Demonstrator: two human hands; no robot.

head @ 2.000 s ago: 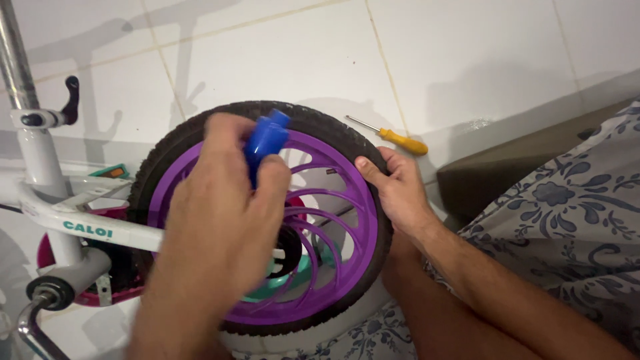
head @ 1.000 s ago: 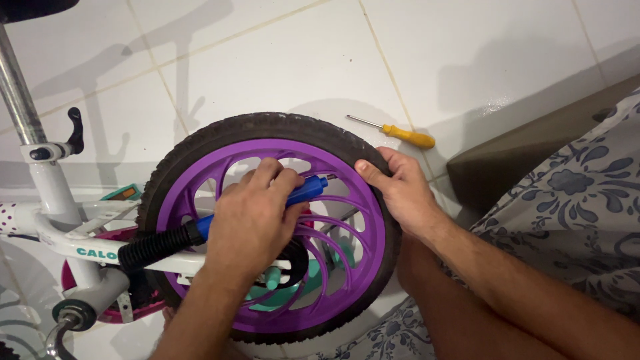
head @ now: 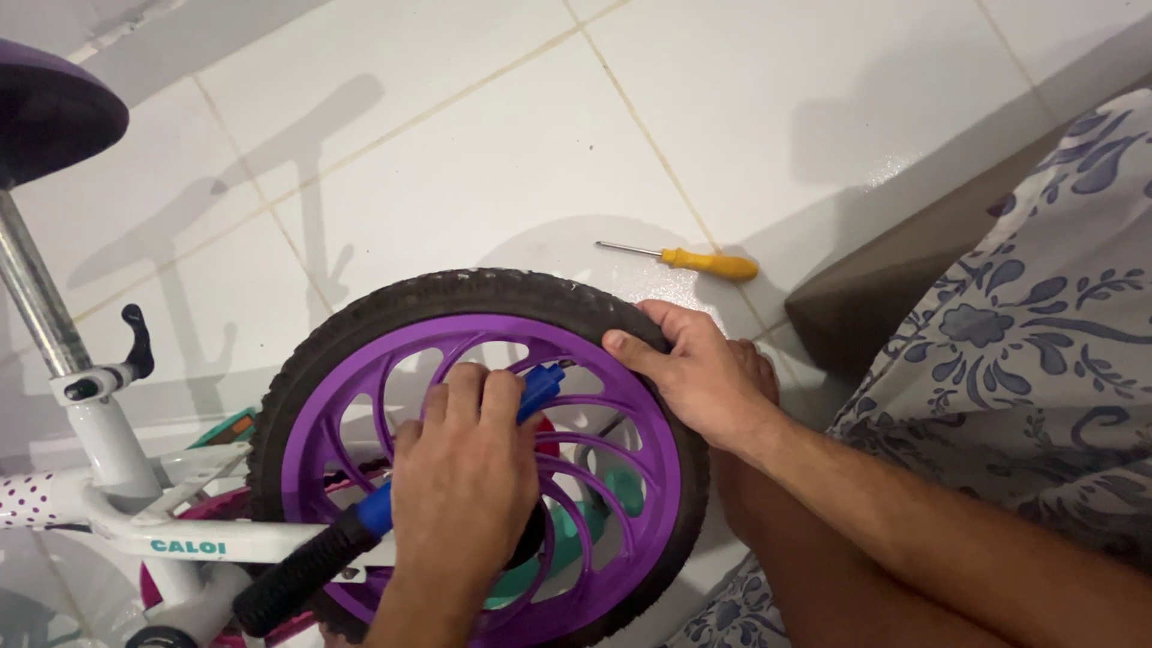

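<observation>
My left hand (head: 468, 468) is closed around a blue hand pump (head: 373, 508) with a black ribbed handle, held over the spokes of the purple wheel (head: 301, 459). The pump's tip lies close to the valve at the upper part of the rim; whether they touch, I cannot tell. My right hand (head: 706, 373) grips the black knobby tire (head: 450, 292) at its upper right, thumb on top and fingers behind. The white Caloi bicycle frame (head: 261, 540) runs in from the left to the wheel's hub, partly hidden by the pump and my left hand.
A screwdriver with a yellow handle (head: 711, 264) lies on the white tiled floor (head: 504, 162) beyond the tire. The seat (head: 54, 117) and seat-post clamp lever (head: 138, 342) are at the left. A brown block-like edge (head: 900, 261) and patterned cloth (head: 1017, 360) are at the right.
The pump has swung from pointing up, two seconds ago, to lying slanted across the wheel, its tip nearer the valve. My right hand stays on the tire.
</observation>
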